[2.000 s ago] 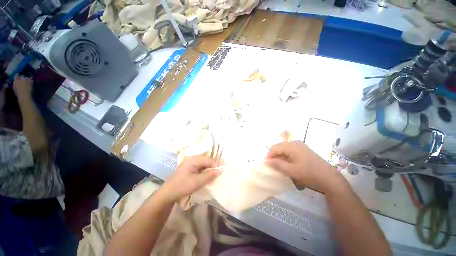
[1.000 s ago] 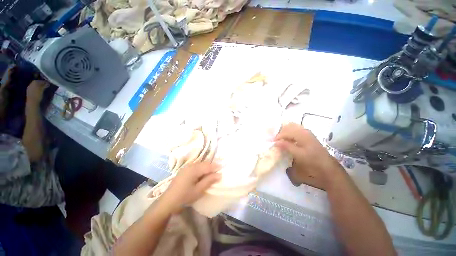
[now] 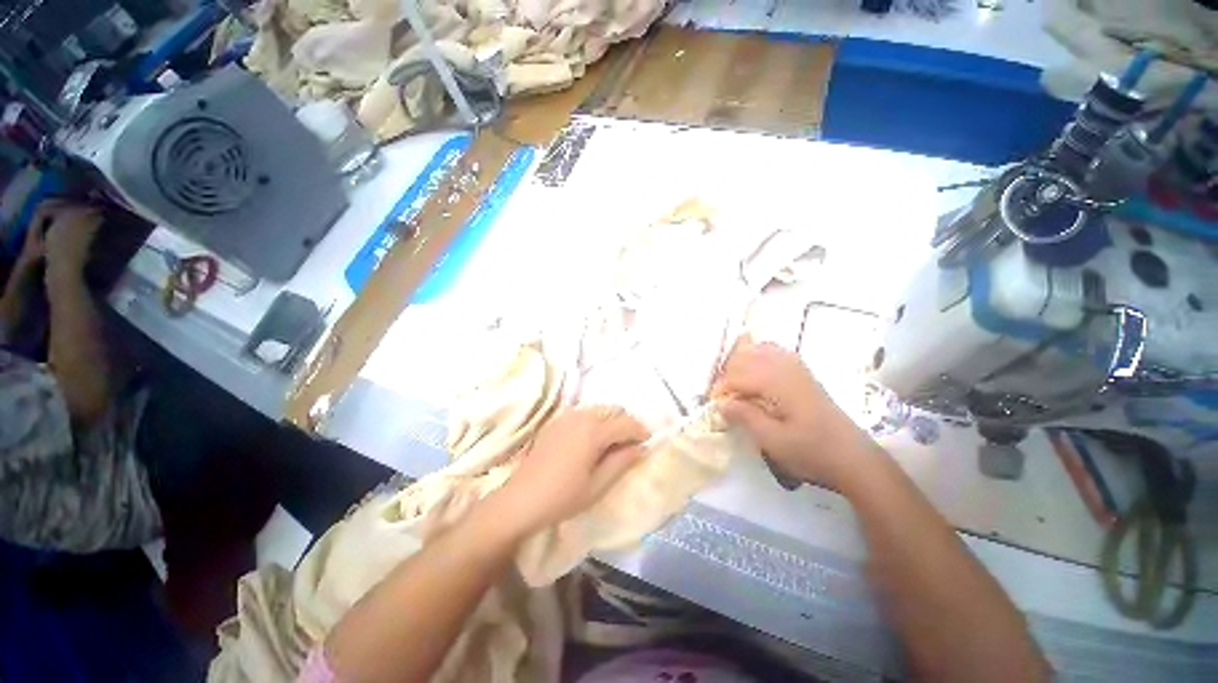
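The cream garment piece (image 3: 628,504) lies bunched over the table's front edge and hangs into the lap, partly overexposed to white. My left hand (image 3: 574,460) grips its upper edge. My right hand (image 3: 775,407) pinches the same edge a little to the right, near the table's front. A small dark thin tool (image 3: 671,390) shows at the right fingertips; whether it is held is unclear. A thin cream loop (image 3: 783,258) lies on the white table behind the hands.
The white sewing machine (image 3: 1042,327) stands right of my hands, with olive-handled scissors (image 3: 1149,571) in front. A grey machine (image 3: 214,174), red-handled scissors (image 3: 191,283) and a person's arm (image 3: 78,320) are at left. A cream garment pile (image 3: 468,54) lies at upper left.
My left hand has moved right and up, closer to my right hand. The garment between them is now gathered into a narrower bunch, and the dark thin tool has come into sight.
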